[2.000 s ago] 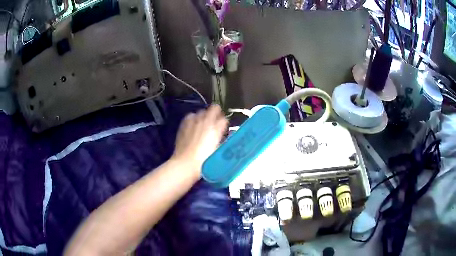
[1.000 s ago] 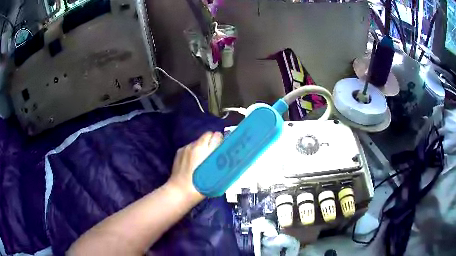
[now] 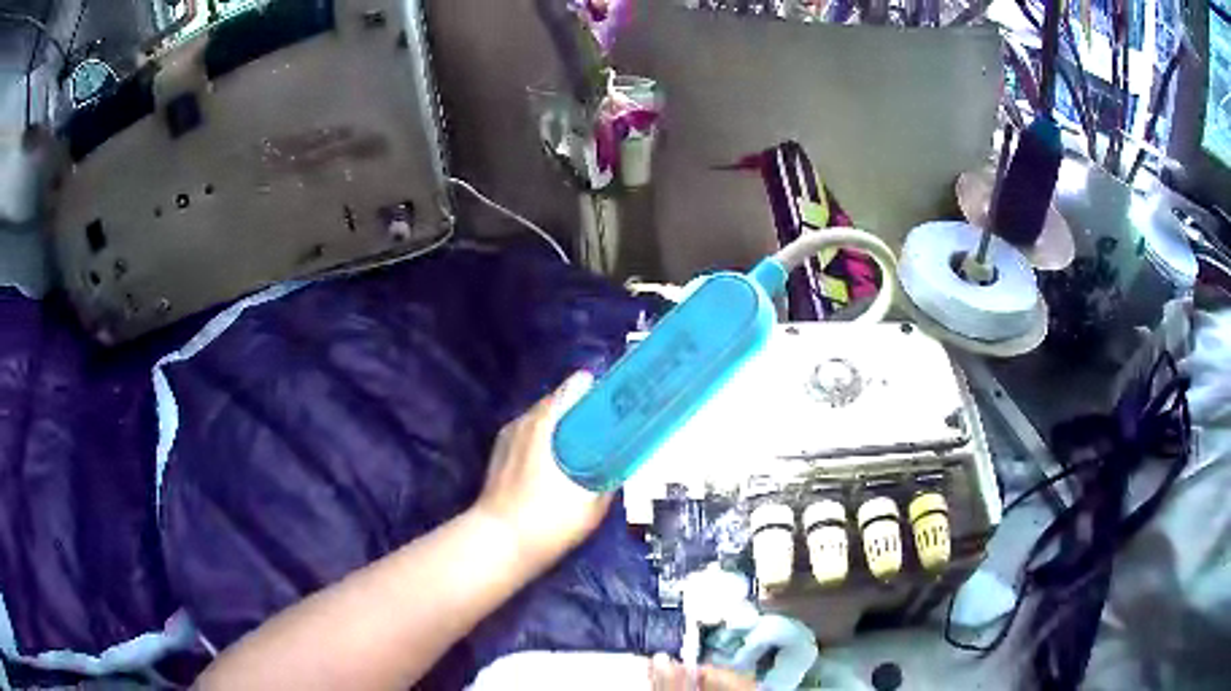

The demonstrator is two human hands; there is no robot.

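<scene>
A dark purple quilted garment panel [image 3: 324, 446] with white edging lies in front of me and reaches the left side of the overlock machine [image 3: 810, 405]. My left hand [image 3: 540, 466] rests on the panel beside the machine, its fingers partly hidden behind the blue lamp head [image 3: 664, 382]. Whether it pinches the fabric cannot be seen. At the bottom edge, fingers of my right hand [image 3: 702, 675] show just below the needle area [image 3: 695, 547], mostly cut off. A white shape [image 3: 574, 671] lies left of them; I cannot tell what it is.
A tipped-back beige machine head [image 3: 270, 176] stands behind left. A brown board [image 3: 864, 108], pink flowers [image 3: 624, 122] and a glass stand behind. A white thread spool [image 3: 945, 277] and purple cone [image 3: 1029, 182] are behind right. Dark cords [image 3: 1093, 540] lie at the right.
My left hand has come down from the back of the machine to beside its front. The purple fabric is bunched higher behind it. Fingers and a white shape have appeared at the bottom edge.
</scene>
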